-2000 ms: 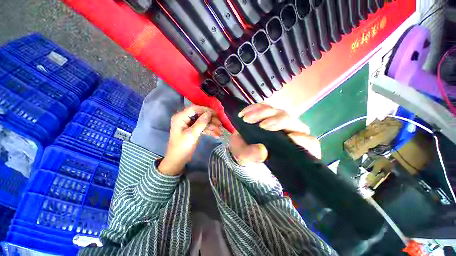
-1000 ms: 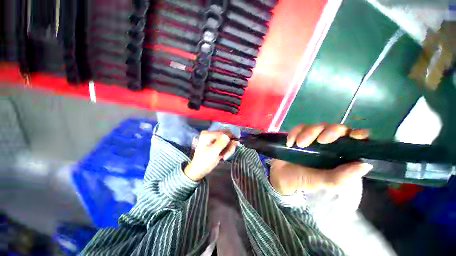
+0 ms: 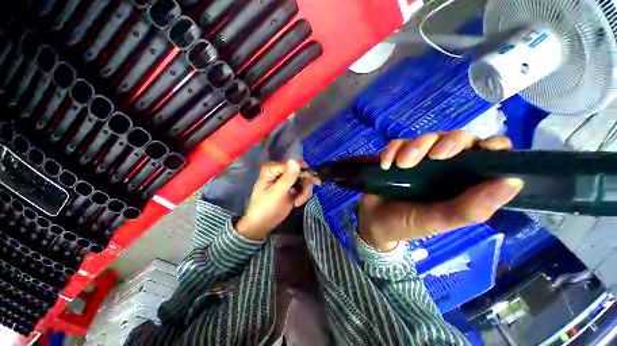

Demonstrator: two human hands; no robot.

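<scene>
My right hand (image 3: 433, 196) is closed around the thick dark electric screwdriver (image 3: 473, 177), which lies level and runs off the right edge. Its narrow nose points left to my left hand (image 3: 274, 196), whose fingertips are pinched together at the nose. A small dark bit of something shows between the left fingertips, too small to tell. Black plastic housings (image 3: 179, 98) lie in rows at the upper left, their oval open ends lined up.
The housings lie on a red cover (image 3: 338, 40). A black rounded rectangle with a pale rim (image 3: 34, 181) lies on them at the left. Blue crates (image 3: 419, 101) stand beyond the tool, a white fan (image 3: 541, 61) at the upper right, pale stacked pieces (image 3: 139, 297) lower left.
The view has turned, so the housings now sit at the upper left and the blue crates and fan show at the right. Both hands stay together at the screwdriver's nose, still holding it.
</scene>
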